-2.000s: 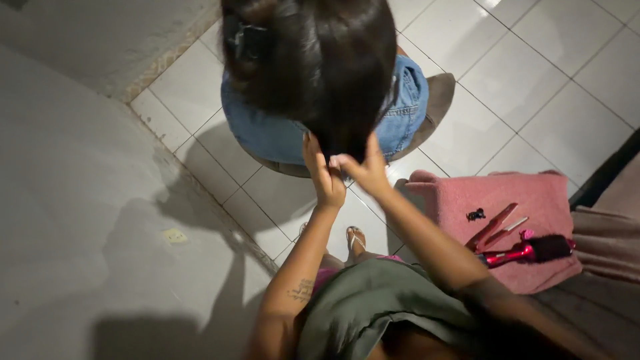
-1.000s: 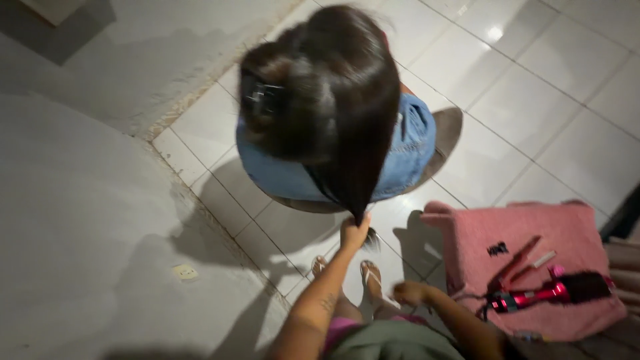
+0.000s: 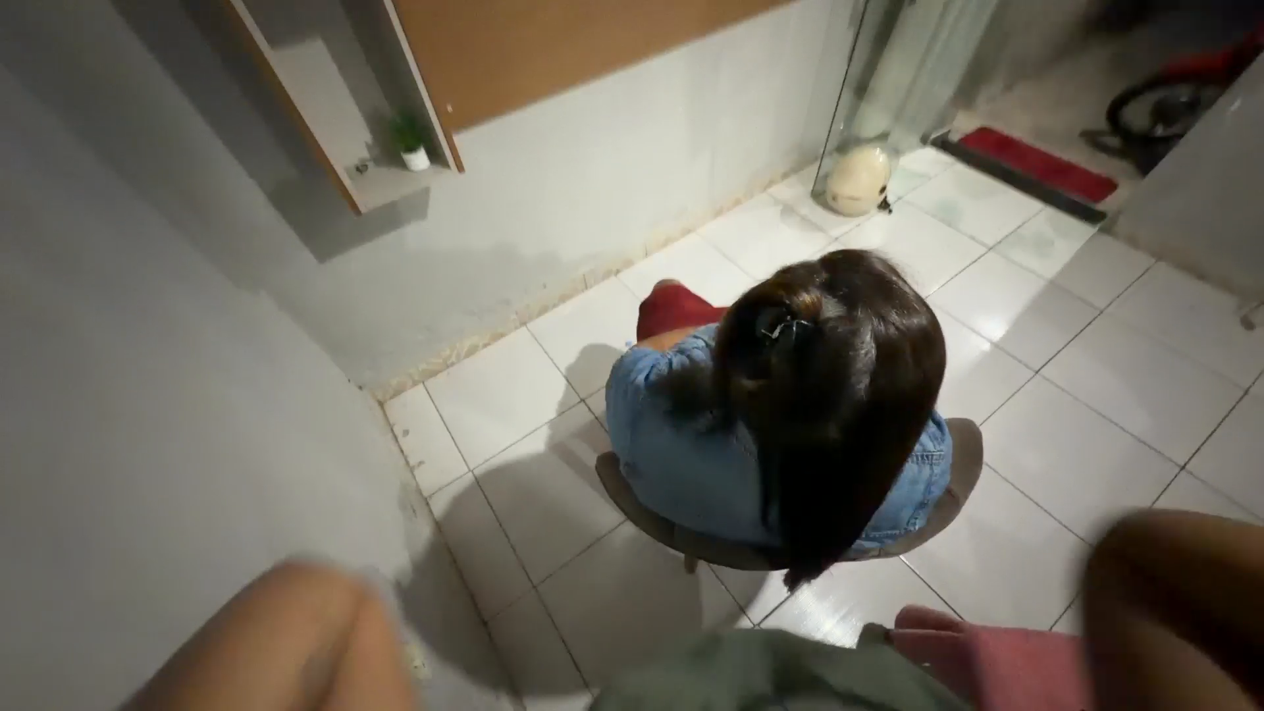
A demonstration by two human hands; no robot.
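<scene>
A seated person's long dark hair (image 3: 839, 425) hangs down over the back of a blue denim top (image 3: 681, 464), its ends reaching past the curved chair back (image 3: 711, 551). Part of the hair is gathered at the left side of the head with a dark clip (image 3: 780, 328). My bent left arm (image 3: 286, 642) shows blurred at the bottom left, and my bent right arm (image 3: 1175, 602) at the bottom right. Both my hands are outside the frame, so what they hold is hidden. Neither arm touches the hair.
A pink towel (image 3: 1027, 657) lies at the lower right, partly behind my right arm. Walls stand left and ahead, with a shelf (image 3: 395, 193) holding a small potted plant (image 3: 413, 143). A cream helmet (image 3: 857, 183) sits on the tiled floor near a red mat (image 3: 1037, 163).
My left hand has let go of the hair ends and both hands have left the view. The arms are now bent at the sides. The view has tilted up toward the far wall.
</scene>
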